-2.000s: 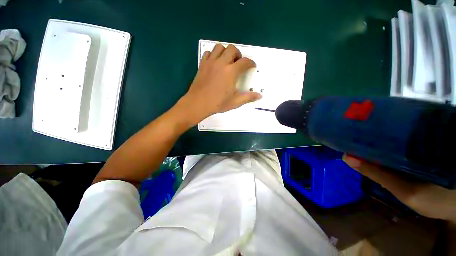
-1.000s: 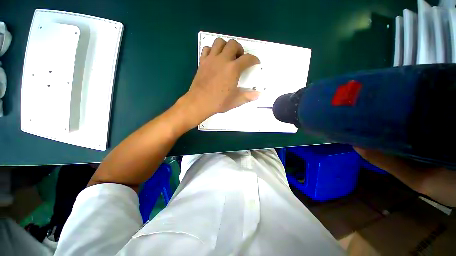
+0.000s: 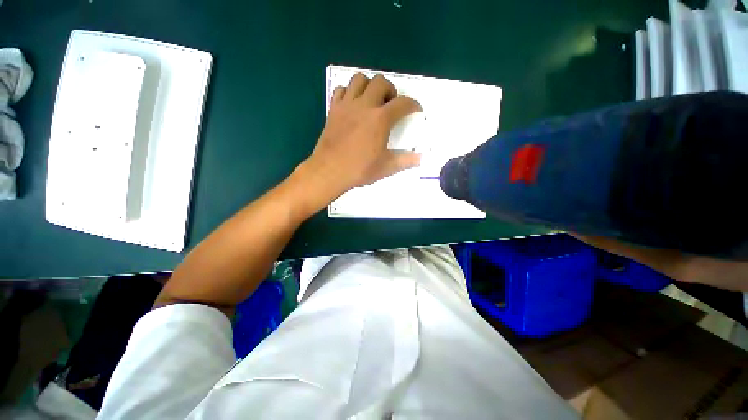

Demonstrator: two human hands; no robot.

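Observation:
A white panel (image 3: 459, 123) lies flat on the dark green bench in front of me. My left hand (image 3: 361, 135) rests on its left half, thumb and fingers spread around a raised white part that it partly hides. A dark blue drill driver (image 3: 566, 172) with a red patch comes in from the right. Its thin bit points left over the panel, near my left thumb. Whether the bit touches the panel cannot be told. My right hand (image 3: 648, 258) is under the drill, mostly hidden by it, and holds it.
Another white panel (image 3: 172, 148) with a raised cover lies at the left. A crumpled off-white cloth (image 3: 10, 123) is at the left edge. White layered panels (image 3: 689, 57) stand at the upper right. Blue stools (image 3: 533, 287) are below the bench edge (image 3: 369, 253).
The drill's rear has swung upward in the picture and its chuck sits slightly further left. My left hand stays on the panel. The whole view has shifted slightly.

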